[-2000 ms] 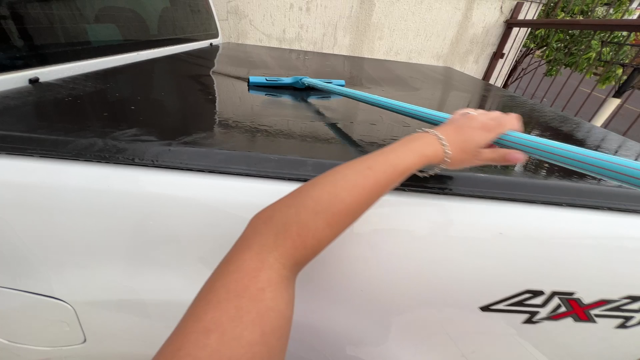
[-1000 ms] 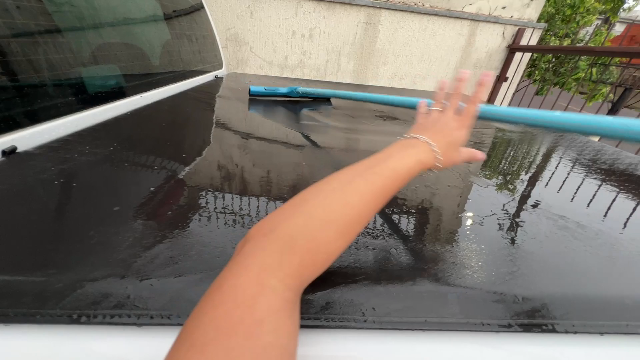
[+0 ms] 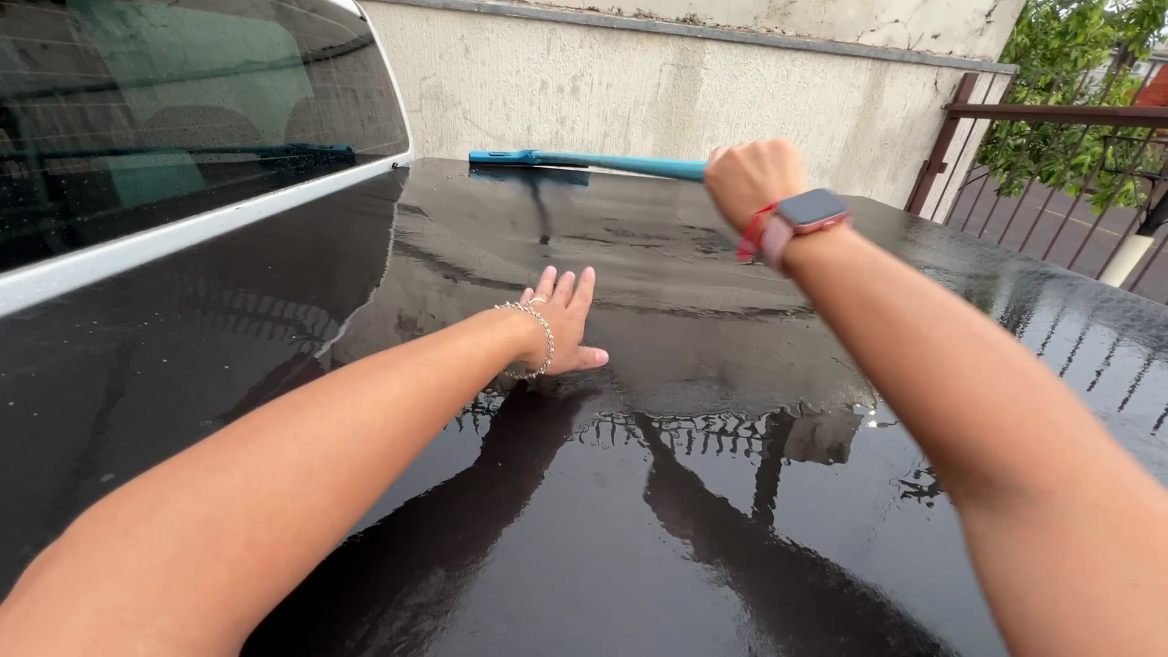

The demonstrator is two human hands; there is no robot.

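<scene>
My right hand (image 3: 756, 181), with a smartwatch and red band at its wrist, is closed around the blue pole of a squeegee (image 3: 630, 164). The squeegee's blue head (image 3: 502, 158) lies at the far edge of the wet black truck bed cover (image 3: 584, 493), near the cab. My left hand (image 3: 564, 319), wearing a ring and a chain bracelet, is spread over the middle of the cover with nothing in it. Whether its palm touches the cover I cannot tell.
The cab's rear window (image 3: 201, 109) with its white frame (image 3: 201, 230) rises at the left. A pale rough wall (image 3: 693, 91) stands behind the cover. At the right are a brown metal fence (image 3: 1058, 113) and a leafy tree (image 3: 1049, 55).
The squeegee head has moved away toward the cover's far edge. My left hand has come off or away from the pole, and my right hand has come into view on it.
</scene>
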